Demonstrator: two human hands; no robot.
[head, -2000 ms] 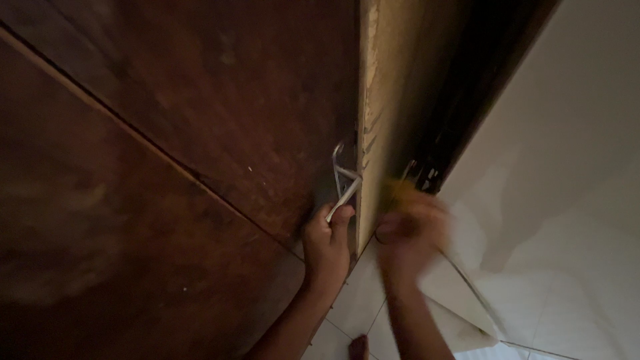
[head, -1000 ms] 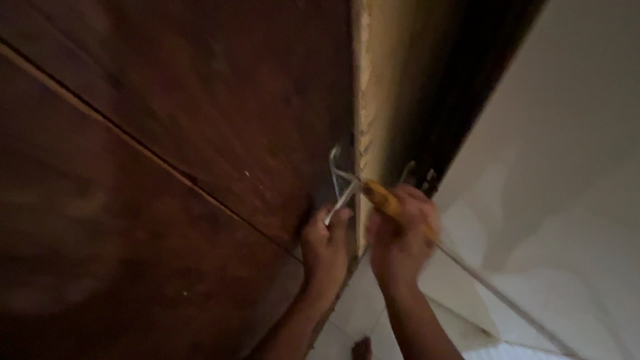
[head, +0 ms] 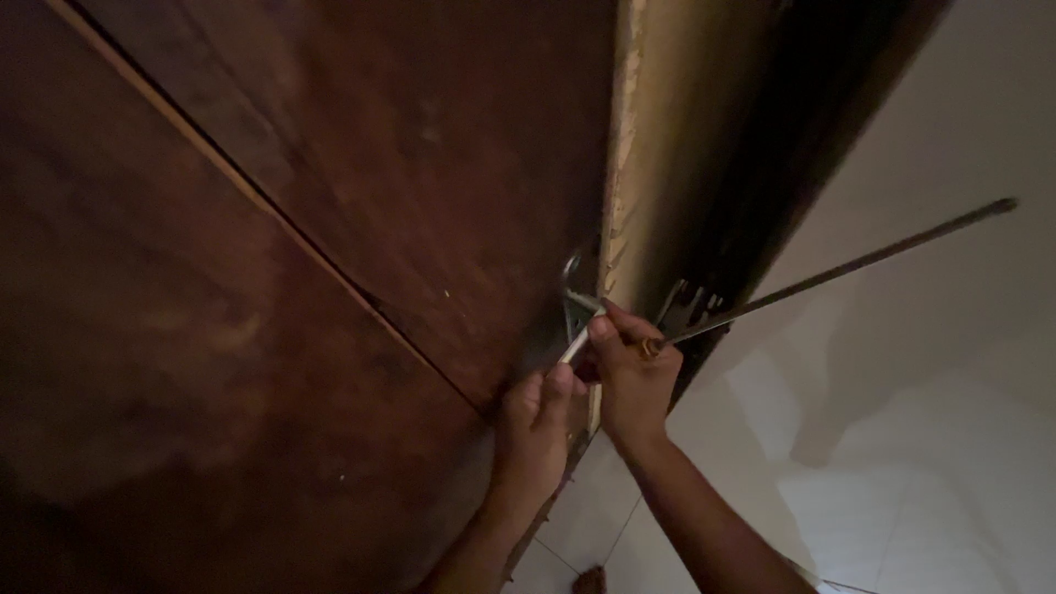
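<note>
At the edge of a dark wooden door (head: 371,206), my left hand (head: 536,421) pinches the lower end of a light-coloured metal lever or handle (head: 577,344). The lever's upper end meets a metal fitting (head: 571,299) on the door face. My right hand (head: 639,379) has its thumb and finger on the same lever, just above my left. It also holds a long screwdriver, whose thin shaft (head: 841,266) points up and right, away from the door; most of the yellowish handle is hidden in the palm.
The door's pale, rough edge (head: 619,165) runs up beside my hands. Behind it is a dark frame with a slotted metal plate (head: 689,307). A pale wall (head: 932,330) stands to the right. Floor tiles (head: 606,528) and part of a foot (head: 590,580) show below.
My right hand has moved left onto the lever beside my left hand. The screwdriver shaft, which pointed down and right one second ago, now points up and right.
</note>
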